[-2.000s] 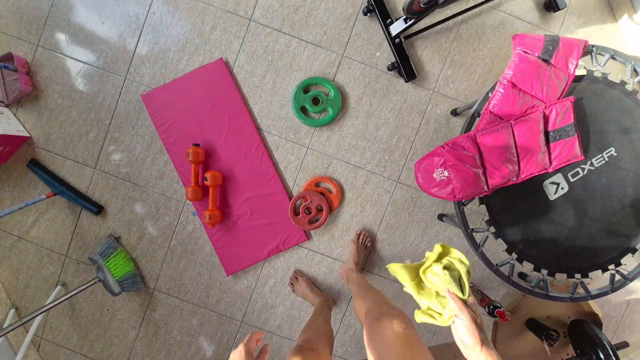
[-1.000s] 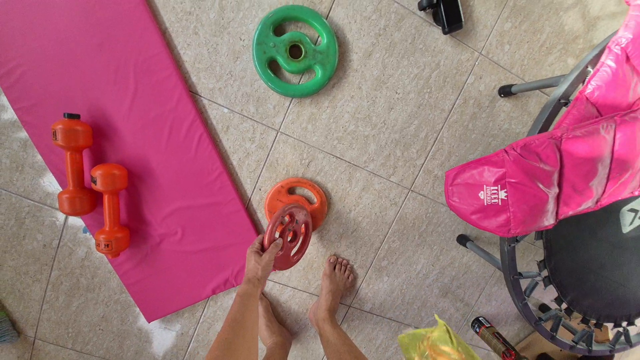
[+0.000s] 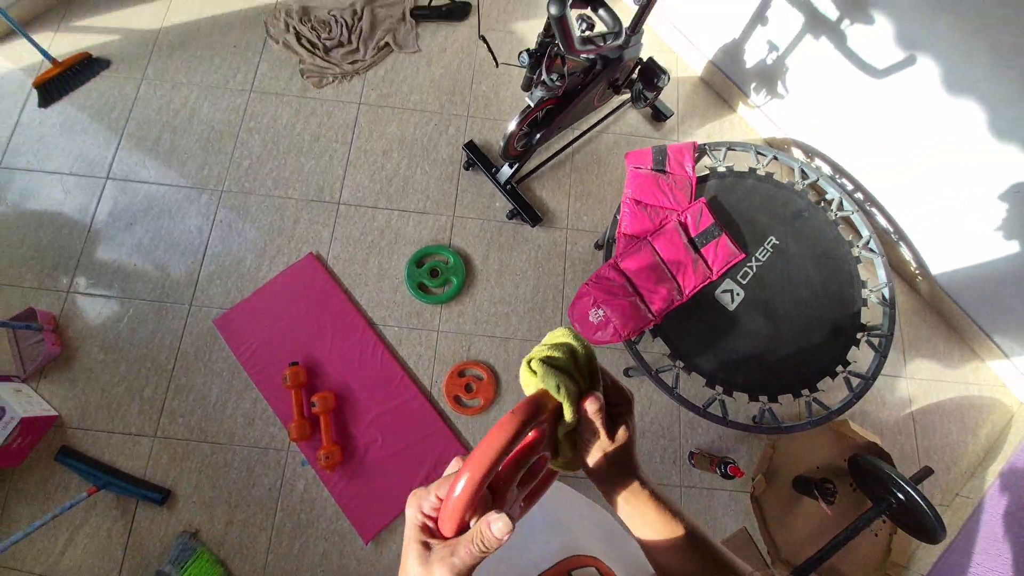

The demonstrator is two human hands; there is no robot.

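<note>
My left hand (image 3: 460,524) grips the near edge of a red weight plate (image 3: 488,464), which is raised and tilted. My right hand (image 3: 612,432) presses a yellow-green cloth (image 3: 560,372) around the plate's far edge. Beyond them on the floor lie an orange weight plate (image 3: 470,388) and a green weight plate (image 3: 434,274). A pair of orange dumbbells (image 3: 326,430) rests on the pink exercise mat (image 3: 360,408) to the left. Part of another red-orange rounded thing (image 3: 578,565) shows at the bottom edge, too cut off to name.
On the right stands a mini trampoline (image 3: 768,296) with pink padded pieces (image 3: 660,264) on it. An exercise bike (image 3: 560,88) is behind. A spray can (image 3: 714,464) and a barbell (image 3: 896,496) over cardboard are at lower right. A squeegee (image 3: 112,476) and brooms (image 3: 70,74) lie left.
The red plate, held low near the orange plate one second ago, is now raised. My right hand has come to it with the cloth, which lay low at the right. The view has widened.
</note>
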